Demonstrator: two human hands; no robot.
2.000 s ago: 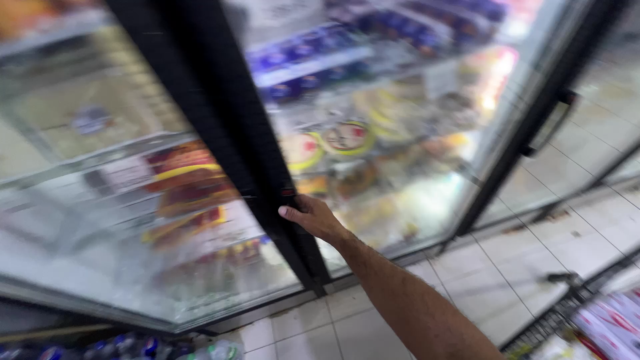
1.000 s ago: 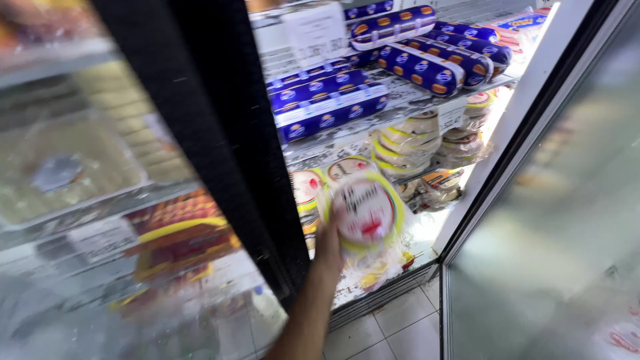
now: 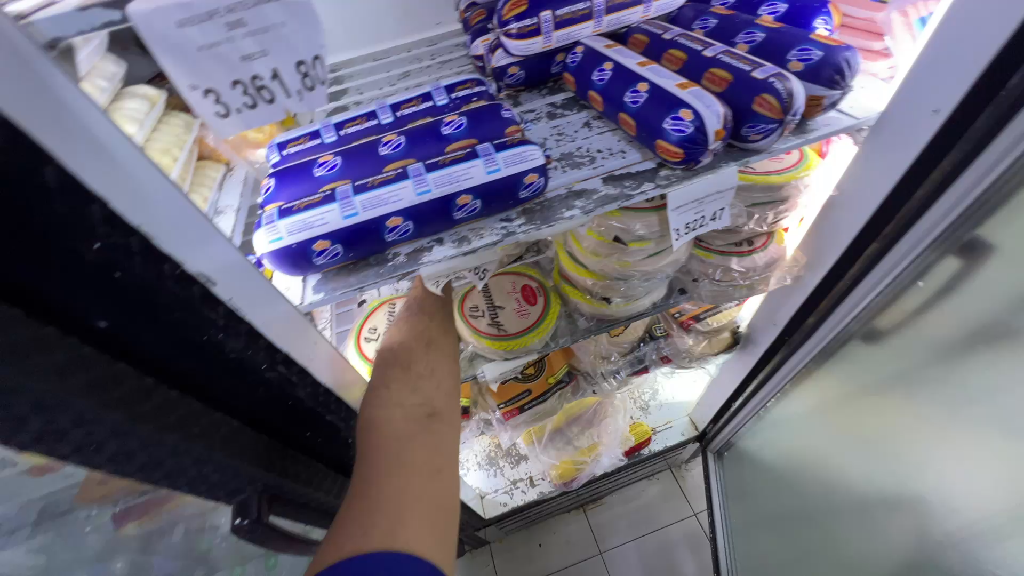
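My left hand (image 3: 430, 308) reaches under the middle shelf of an upright glass-door fridge. Its fingers are hidden behind a hanging price tag and the shelf edge, so any hold is out of sight. Close on its right leans a round flat pack (image 3: 507, 312) with a yellow rim and printed label; a similar pack (image 3: 376, 332) shows to its left. Further right stand stacked yellow-rimmed round packs (image 3: 616, 260) in clear plastic. Above the hand, blue mortadella logs (image 3: 400, 192) lie on the shelf. My right hand is out of view.
The metal shelf edge (image 3: 592, 204) crosses above my forearm. A dark door frame (image 3: 184, 320) stands close on the left, an open glass door (image 3: 888, 400) on the right. Lower down lie bagged packs (image 3: 580, 436). A large price tag (image 3: 232, 60) hangs at upper left.
One second ago my left hand held a round yellow-rimmed pack in front of the shelves; now it reaches in under the shelf. Two seconds ago a hand was at the door frame. The view is closer.
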